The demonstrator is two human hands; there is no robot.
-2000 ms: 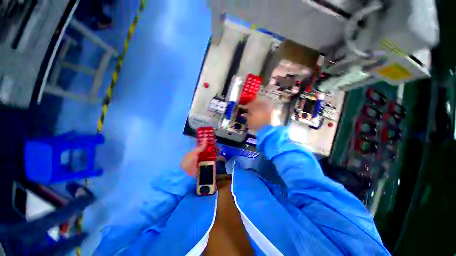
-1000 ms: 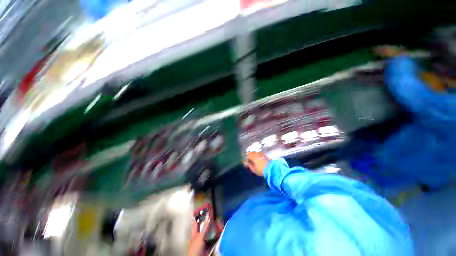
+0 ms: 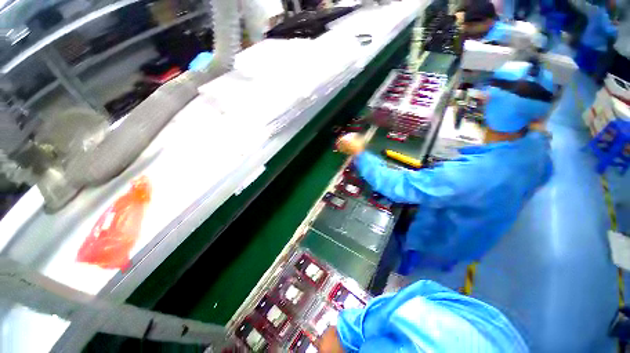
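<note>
A clear blister tray lies on the green bench at the bottom centre. It holds several dark phones with red edges and pale rectangles, such as one phone near its far corner. My right hand is at the tray's near right side, mostly cut off by the bottom edge and partly hidden by my blue sleeve. Whether it holds a phone cannot be seen. My left hand is out of the picture.
Another clear tray with a few phones lies further along. A person in a blue smock reaches over the bench there. Beyond are a yellow strip and stacked trays. A white shelf with an orange-red bag runs along the left.
The view has swung from the cream-white machine to the bench and trays. My left hand and the phone in it have left the picture. My right hand is now low at a tray.
</note>
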